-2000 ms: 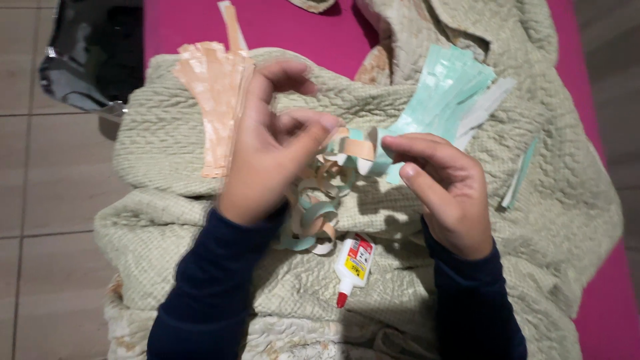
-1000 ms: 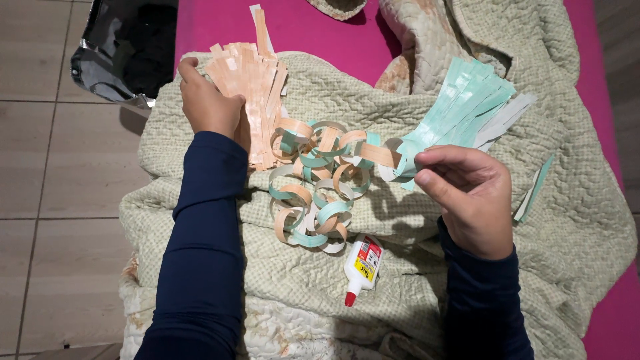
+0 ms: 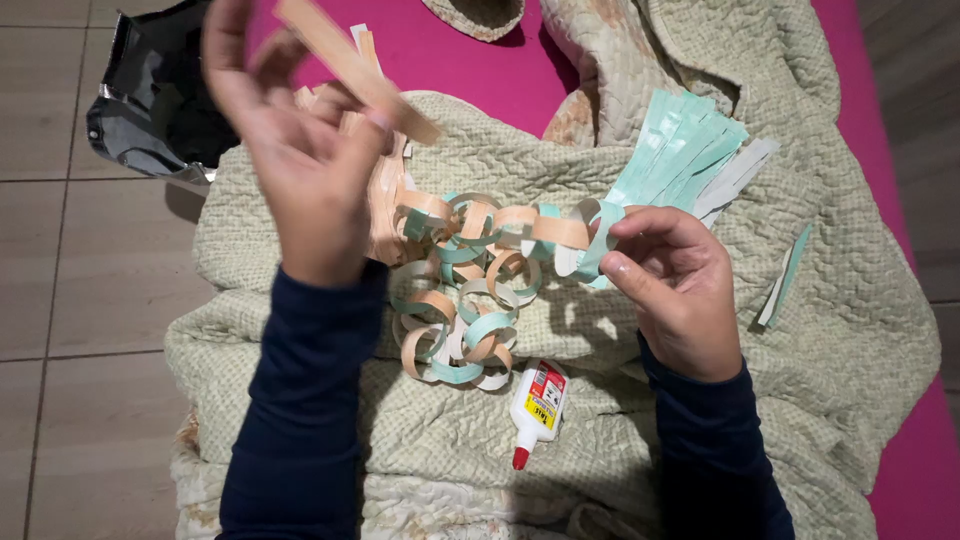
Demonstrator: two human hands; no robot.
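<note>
My left hand, raised at the upper left and slightly blurred, holds an orange paper strip between its fingers. At the right, my right hand pinches the green end link of a paper chain made of orange, green and white loops. The rest of the chain lies heaped on the quilt. Partly hidden behind my left hand is a stack of orange paper strips. Green paper strips lie fanned out beyond my right hand. A white glue bottle with a red cap lies below the chain.
A quilted light green cover lies in folds over a pink surface. White paper strips lie beside the green ones, with a thin green and white pair farther right. A black glossy bag stands over the tiled floor.
My left hand reached to the orange stack one second ago and is now lifted with an orange strip in it. My right hand still holds the chain's end.
</note>
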